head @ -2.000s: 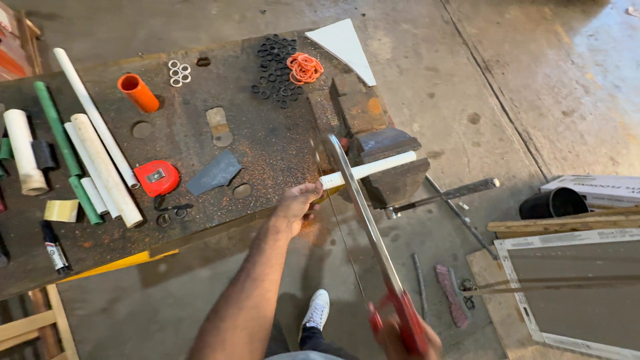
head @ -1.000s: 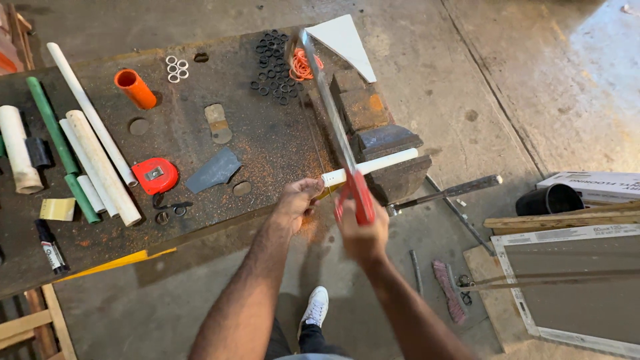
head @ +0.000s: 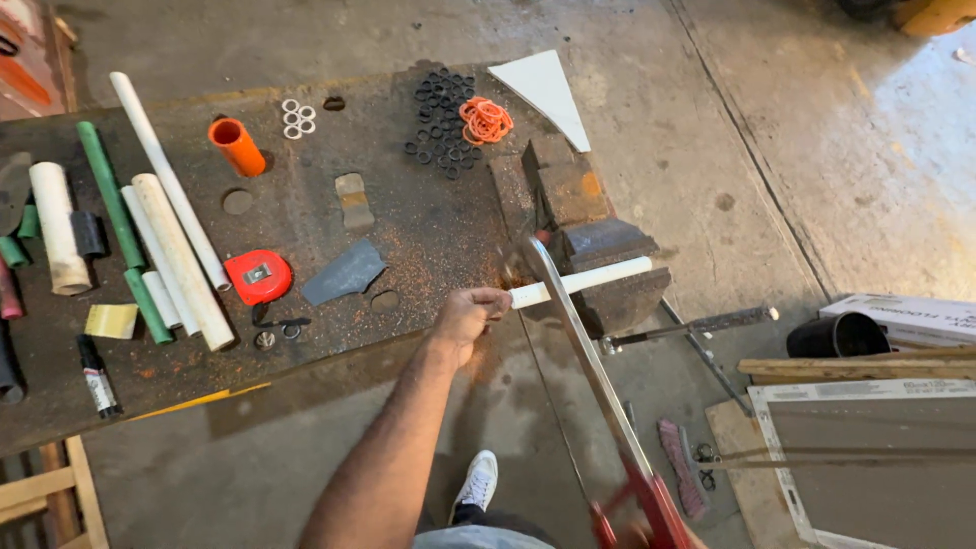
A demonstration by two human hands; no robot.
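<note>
A white plastic pipe (head: pixel 602 276) lies clamped in a metal bench vise (head: pixel 621 293), sticking out to the left of the jaws. My left hand (head: pixel 474 319) grips the pipe's left end between thumb and fingers. My right hand (head: pixel 639 534), blurred and partly out of frame at the bottom, holds the red handle of a hacksaw (head: pixel 591 358). The saw's metal frame crosses over the pipe between my left hand and the vise; where the blade touches is hard to see. Orange and pale shavings lie on the workbench (head: pixel 305 191) beside the vise.
Black rings (head: pixel 442 114), orange rings (head: pixel 486 120) and white rings (head: pixel 297 119) lie on the bench. An orange pipe piece (head: pixel 238 149), red tape measure (head: pixel 259 276), marker (head: pixel 97 377), green pipe (head: pixel 110 194) and white pipes stand or lie leftward. The vise handle (head: pixel 694 325) juts right.
My right hand and the hacksaw have moved down toward my body since one second ago, back near their place two seconds ago. My left hand stays at the pipe's end.
</note>
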